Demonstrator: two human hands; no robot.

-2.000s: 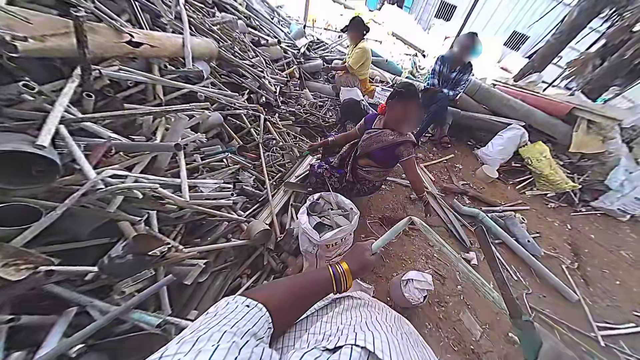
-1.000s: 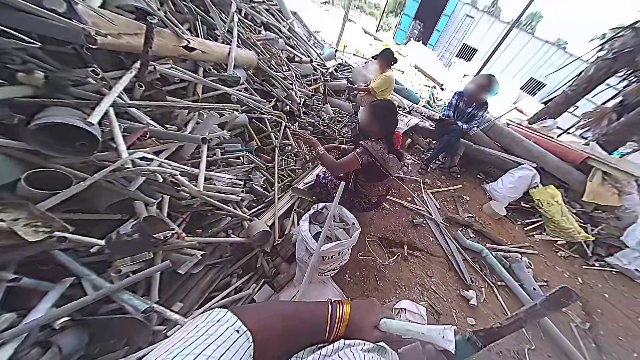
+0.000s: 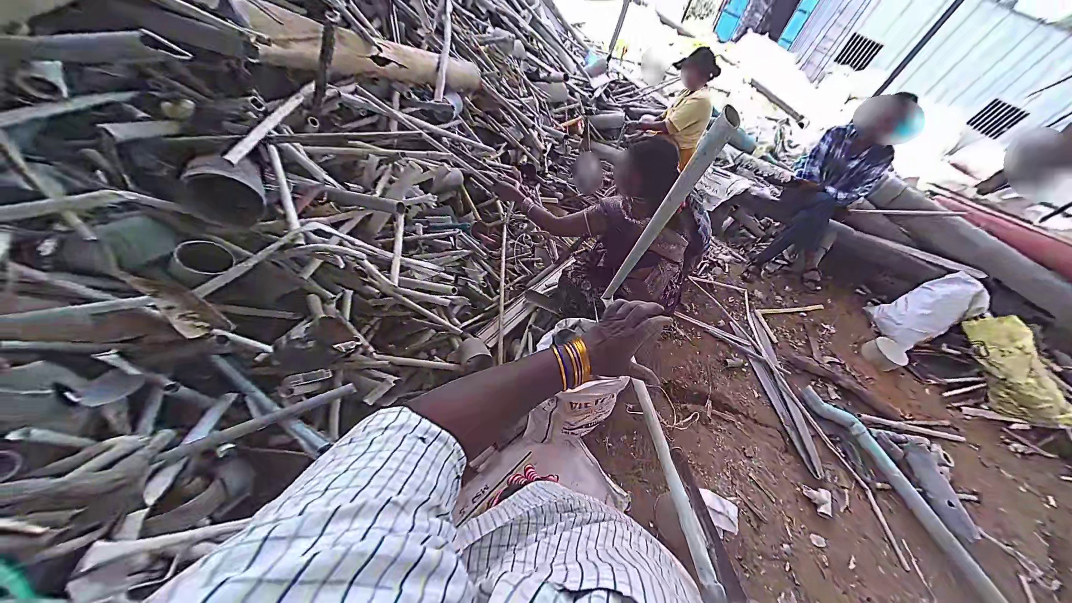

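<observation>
My left hand, with yellow and dark bangles at the wrist, reaches forward above a white woven sack. Its fingers meet the lower end of a raised grey plastic pipe; whether they close around it is hidden. A second pale pipe slopes down from just below the thumb, beside a dark blade-like piece. The sack bears writing and is partly covered by my arm. Red and white strands show by the striped cloth. My right hand cannot be seen.
A heap of scrap pipes spreads across the left. A co-worker sits just ahead; others sit farther back. On the right lie a long bluish pipe, a white bag and a yellow sack.
My left hand has moved forward, off the pale pipe joined to the dark blade that it held one second ago. The grey pipe that leaned at the sack now stands higher in view.
</observation>
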